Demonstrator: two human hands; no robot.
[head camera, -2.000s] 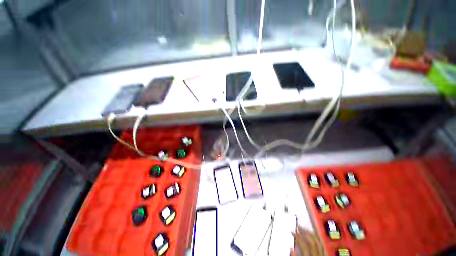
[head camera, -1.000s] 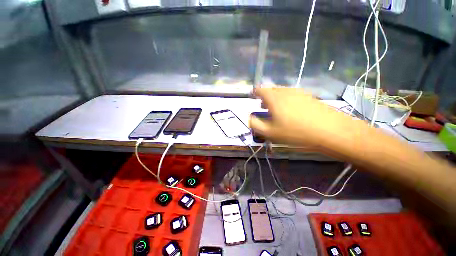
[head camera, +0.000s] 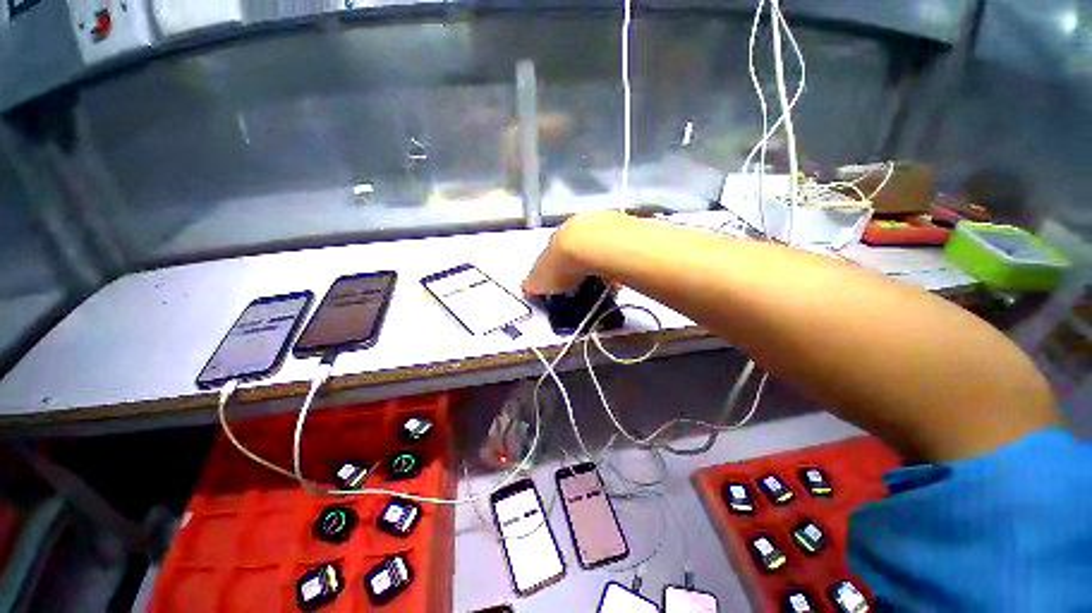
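Observation:
My right hand reaches in from the right over the raised white shelf. Its fingers are on a dark smartphone lying near the shelf's front edge; the hand covers part of it. I cannot tell whether it is gripped or only touched. To its left lie a white-screened smartphone, a brownish-screened one and a grey-screened one, with white cables plugged in. My left hand is not in view.
Below the shelf are a left red tray and right red tray with smartwatches, and bench smartphones between them. White cables hang at right, before a white box and green item.
The view has tilted up and then shifted right. My right arm came in from the right; its hand has moved from above the shelf down onto the dark smartphone.

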